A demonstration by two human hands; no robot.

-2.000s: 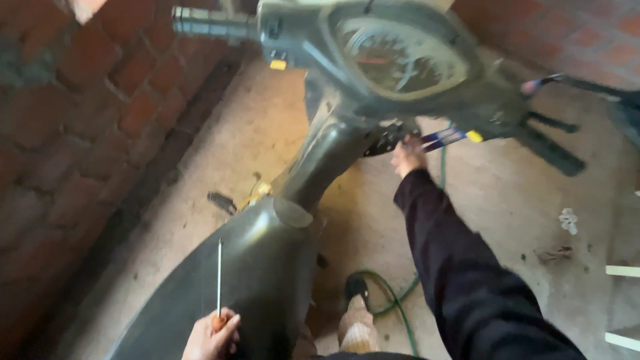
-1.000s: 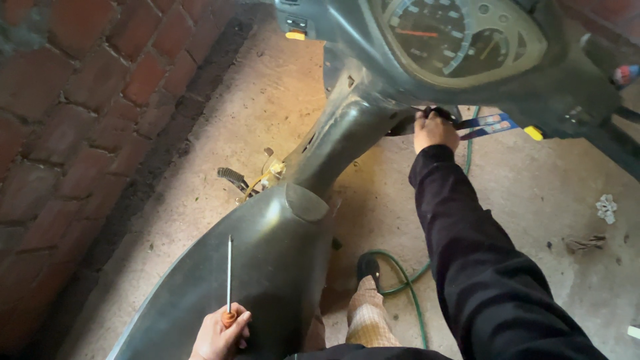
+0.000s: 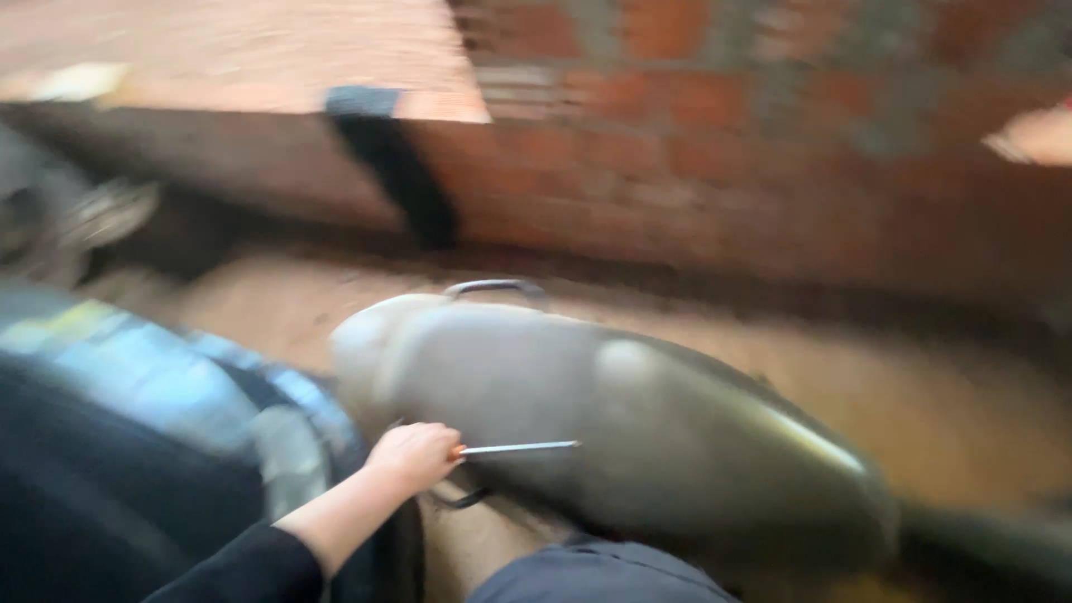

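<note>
My left hand [image 3: 414, 456], below a black sleeve, is closed around the orange handle of a screwdriver [image 3: 519, 448]. Its thin metal shaft points right, over the long dark seat [image 3: 519, 368] of a motor scooter. Whether the shaft touches the seat cannot be told. A curved dark grab handle [image 3: 498, 286] shows at the seat's far side. My right hand is not identifiable in this view. The picture is blurred.
A brick wall [image 3: 670, 151] runs behind the scooter, with a dark upright piece [image 3: 402, 176] against it. A bulky dark and light-blue object [image 3: 159, 368] stands at left. A blurred skin-coloured shape [image 3: 1034, 138], possibly a hand, is at the right edge.
The view has swung from the handlebars and dashboard to the scooter's seat. My right hand, earlier below the handlebars beside blue-handled pliers or a similar tool, is out of sight. The screwdriver remains in my left hand.
</note>
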